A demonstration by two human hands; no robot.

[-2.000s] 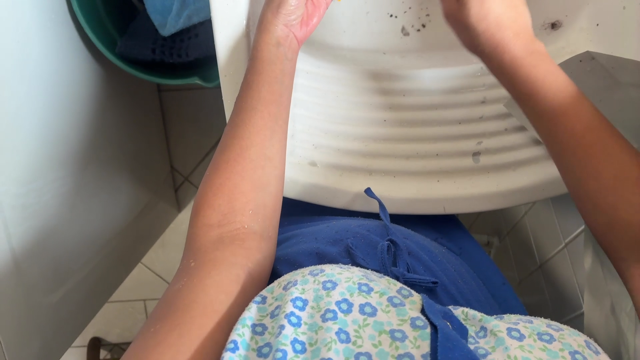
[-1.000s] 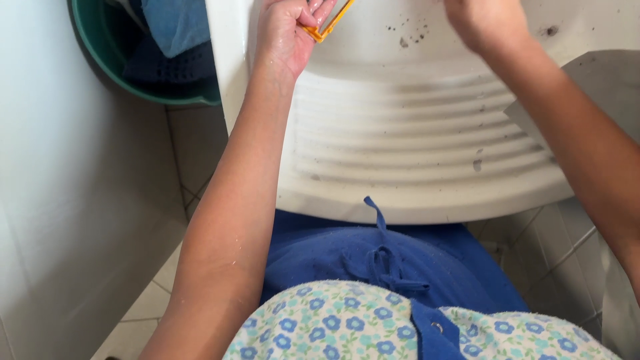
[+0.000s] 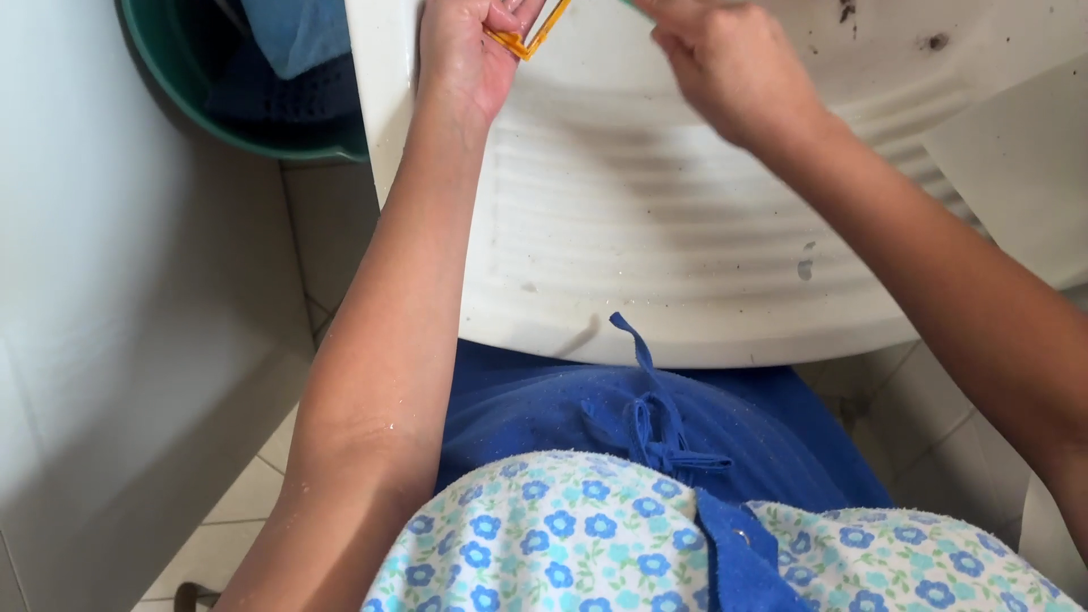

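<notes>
My left hand (image 3: 478, 55), wet and palm up at the top edge, holds a thin orange plastic frame-like piece (image 3: 531, 42), partly cut off by the view. My right hand (image 3: 722, 68) is closed around a slim green item (image 3: 631, 4), of which only a tip shows; the rest is hidden or out of view. Both hands are over a white laundry sink (image 3: 612, 246) with a ribbed washboard slope. Dark specks of dirt (image 3: 935, 41) lie in the basin to the right of my right hand.
A green plastic tub (image 3: 183, 102) holding blue cloth (image 3: 297, 38) stands left of the sink. A white surface (image 3: 76, 280) rises at far left. A light grey panel (image 3: 1020, 161) is at the sink's right. My body is against the sink's front edge.
The orange piece, barely visible at first, now shows more fully in my left hand. My right hand has moved left, closer to my left hand, and the green tip has come into view.
</notes>
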